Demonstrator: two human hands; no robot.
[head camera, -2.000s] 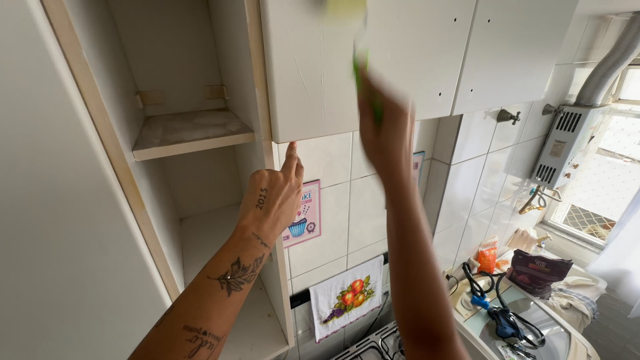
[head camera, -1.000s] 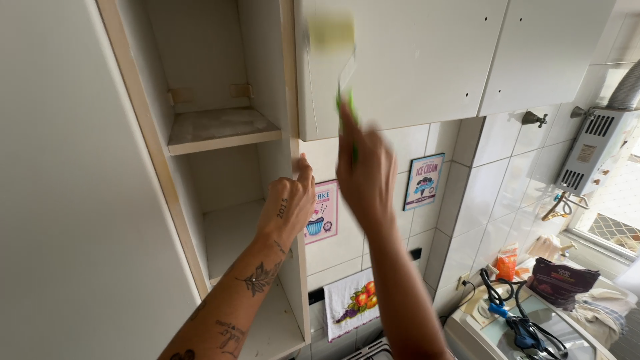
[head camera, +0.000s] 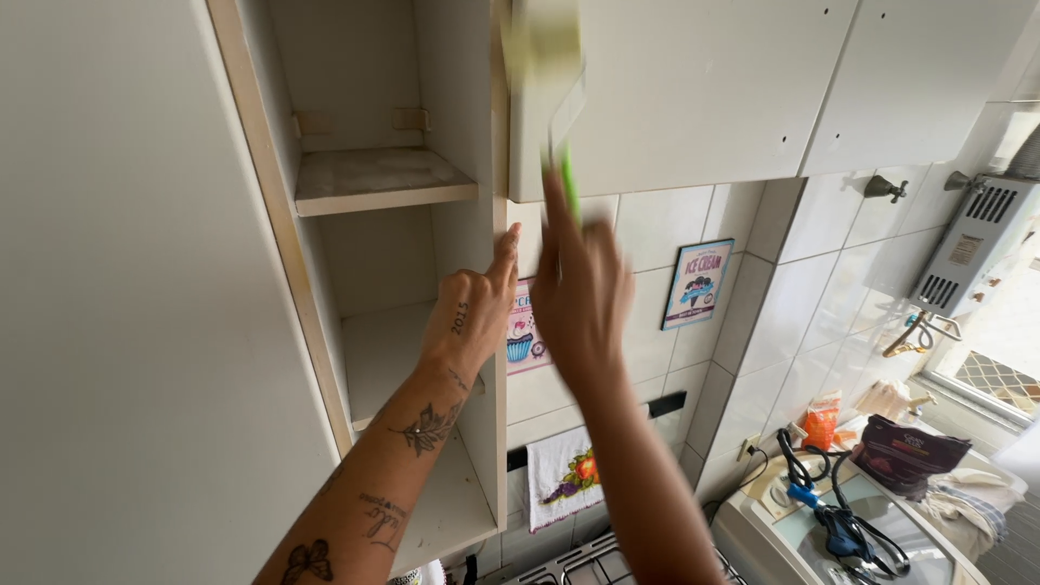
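Observation:
My right hand (head camera: 581, 301) grips the green handle (head camera: 569, 179) of a small paint roller, blurred by motion. Its pale yellow roller sleeve (head camera: 543, 41) is up at the left edge of the white wall cabinet door (head camera: 682, 89), overlapping the frame edge beside it. My left hand (head camera: 475, 309) holds no tool; its index finger points up and rests at or near the front edge of the open shelf unit (head camera: 499, 366), just below the door's lower corner. The exact contact of the fingertip cannot be told.
Left stands a large white panel (head camera: 146, 284). Small signs, one an ice cream sign (head camera: 697, 284), and a fruit-patterned towel (head camera: 565, 479) hang on the tiles above a stove (head camera: 601, 565). Right are a water heater (head camera: 975, 244) and a washing machine (head camera: 861, 520) bearing a dark bag (head camera: 910, 455) and cables.
The roller has moved left across the door to its left edge. My left fingertip has moved from the door's lower edge to beside the shelf unit's edge.

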